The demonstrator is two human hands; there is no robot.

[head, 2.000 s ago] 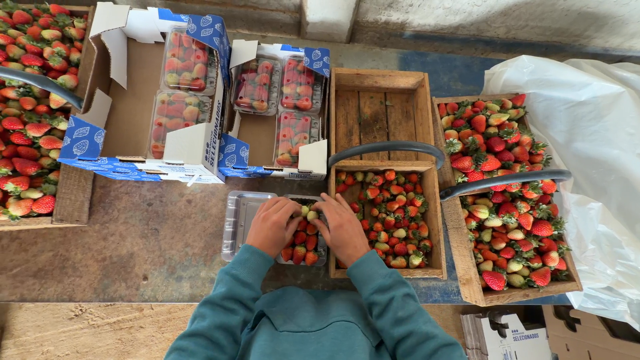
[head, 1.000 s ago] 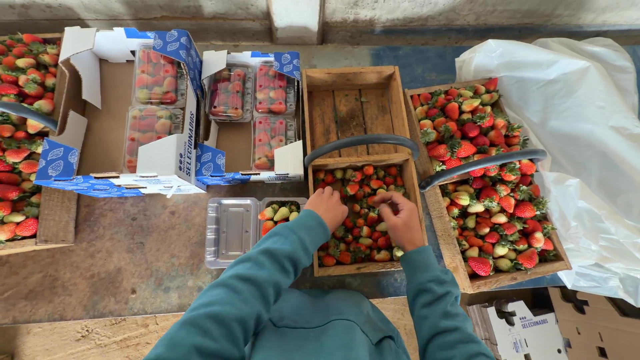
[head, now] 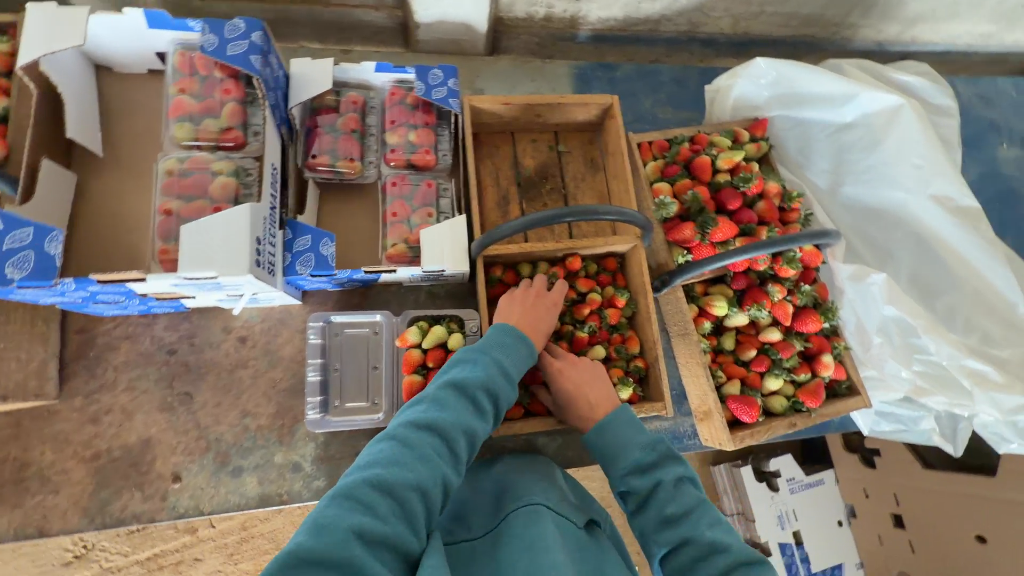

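My left hand (head: 532,310) lies on the strawberries in the front compartment of a wooden crate (head: 656,352), fingers pointing away from me. Just below and to its right, my right hand (head: 578,386) reaches into the same strawberries (head: 596,308). The fingertips of both are partly hidden among the fruit, so whether either holds a berry does not show. Left of the crate is an open clear plastic clamshell (head: 352,372). Its right half holds strawberries (head: 432,348), partly covered by my left sleeve; the lid lies flat on the left.
Cardboard boxes (head: 280,208) with filled clamshells (head: 212,100) stand at the back left. The crate's rear compartment (head: 544,180) shows bare slats under a black handle (head: 564,216). A second crate (head: 704,384) of strawberries and white plastic sheeting (head: 904,240) are on the right. Flattened cartons (head: 800,512) lie lower right.
Both hands were over the clamshell two seconds ago and have moved right to the crate. Since one second ago, my right hand has come left and down, close to my left hand.
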